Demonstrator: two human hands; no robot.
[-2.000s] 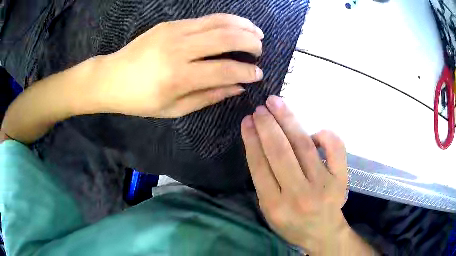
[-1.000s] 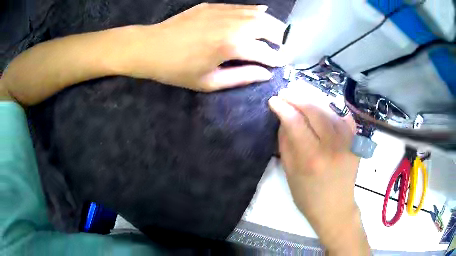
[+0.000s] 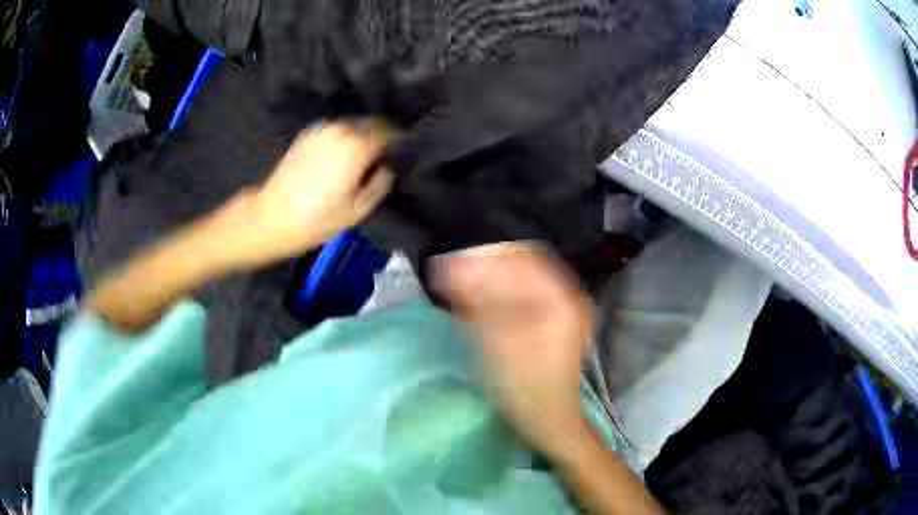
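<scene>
A large dark garment panel (image 3: 483, 131) lies over the white table's left part and hangs down towards my lap. My left hand (image 3: 337, 176) is closed on the panel's near part, left of centre; it is blurred. My right hand (image 3: 513, 302) is also blurred, with its fingers curled at the panel's lower edge near my body. The cloth between the two hands is bunched in folds. The fingertips of both hands are hidden or too blurred to see exactly.
The white table (image 3: 795, 131) has a measuring scale (image 3: 725, 211) along its front edge. A red scissors handle (image 3: 911, 201) is cut off at the right rim. Dark crumpled cloth (image 3: 745, 458) lies low right. Blue plastic parts and a pale basket (image 3: 119, 91) are at left.
Both hands have moved from the machine's needle area down and left towards my lap, drawing the panel with them. The sewing machine has left the view; the table's front edge shows more.
</scene>
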